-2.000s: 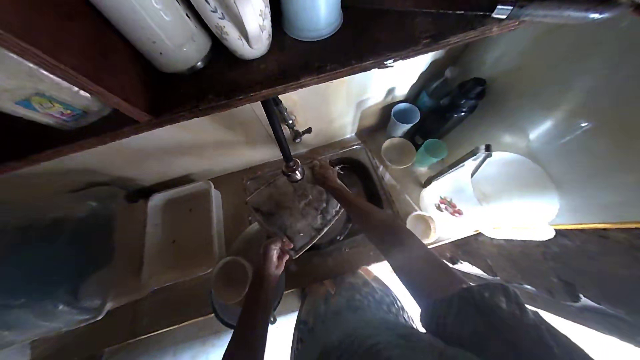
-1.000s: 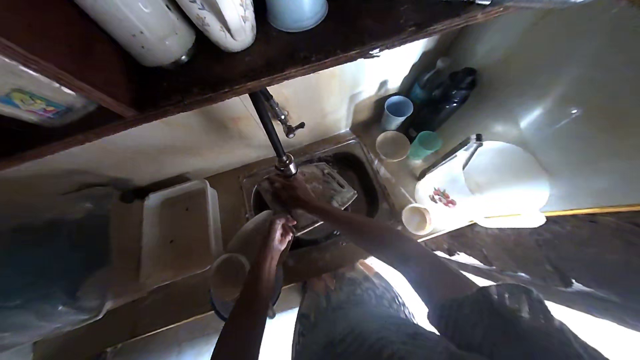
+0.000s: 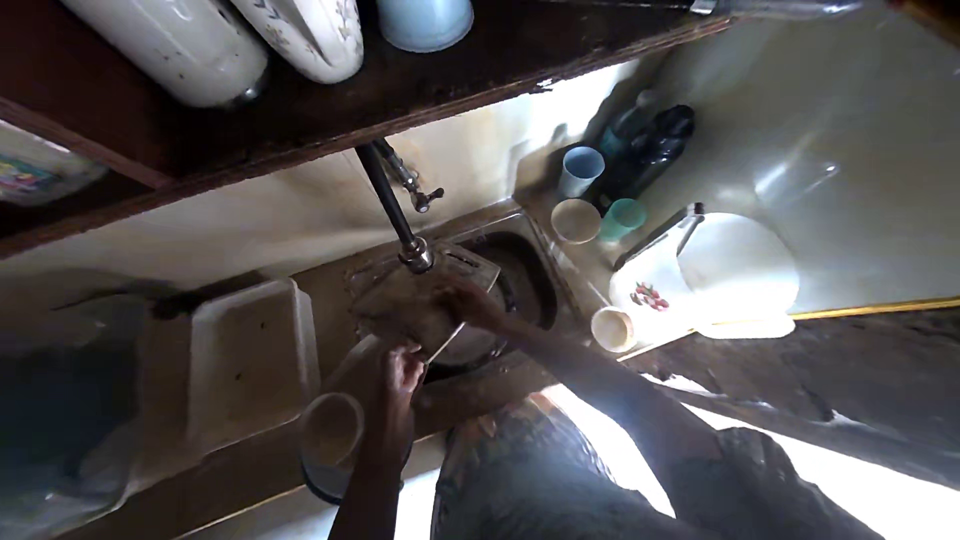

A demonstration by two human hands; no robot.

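A flat rectangular board, probably a cutting board with a slotted handle, is held tilted over the left part of the metal sink. My left hand grips its near edge. My right hand lies on its upper face, fingers blurred and dark; whether it holds something small there I cannot tell. Just beyond the board is the metal tip of a black faucet hose. A wall tap is behind it. The sink's bowl is partly hidden by the board and my right forearm.
Left of the sink lies a white rectangular tray; a round container is by my left forearm. On the right stand a blue cup, a green cup, a beige cup, a white cup and white plasticware. A wooden shelf overhangs.
The board has turned and shifted in my hands over the sink. My right hand has moved from near the faucet tip down toward the board's right side.
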